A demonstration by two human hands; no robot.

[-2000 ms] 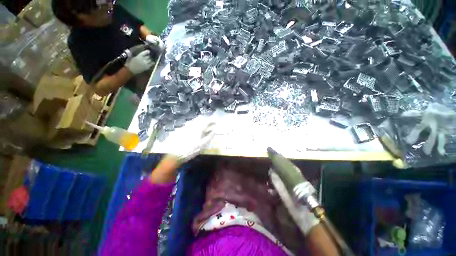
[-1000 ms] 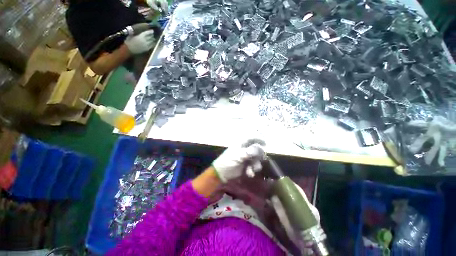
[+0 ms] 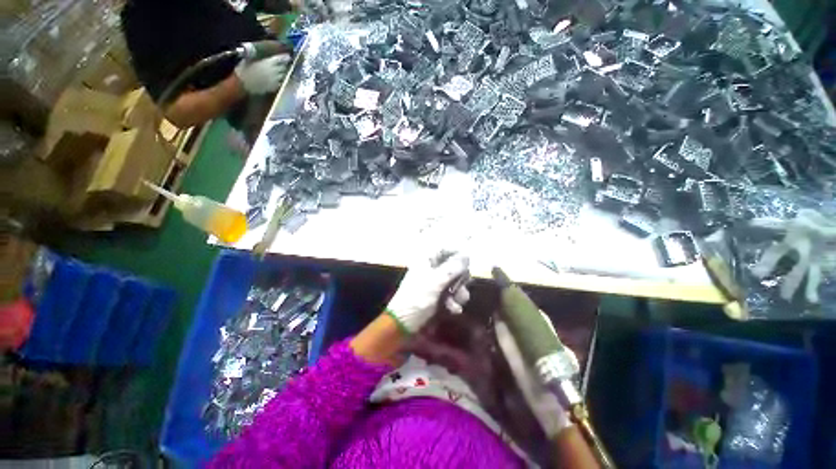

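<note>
My right hand [image 3: 536, 380], in a white glove, is around the olive-green air tool [image 3: 529, 322] at the table's front edge. The tool's dark tip points up and left, and its silvery collar is toward my wrist. My left hand [image 3: 431, 289], in a white glove with a green cuff edge, is left of the tool tip and apart from it. Its fingers are curled together. Whether a small part is between them is too blurred to tell. A large heap of grey metal parts [image 3: 550, 101] covers much of the white table [image 3: 367, 229].
Silvery chips [image 3: 532, 188] lie before the heap. An oil bottle [image 3: 215, 218] and thin strip [image 3: 271, 227] are at the left corner. A wooden-handled tool [image 3: 724, 286] and empty gloves [image 3: 797, 252] are right. Blue bins [image 3: 183, 376] [image 3: 660, 394] stand below. Another person's gloved hand [image 3: 263, 73] is upper left.
My left hand came from the table edge at left to the tool tip, then drew slightly left, apart from it. The tool dipped toward my lap, then rose again.
</note>
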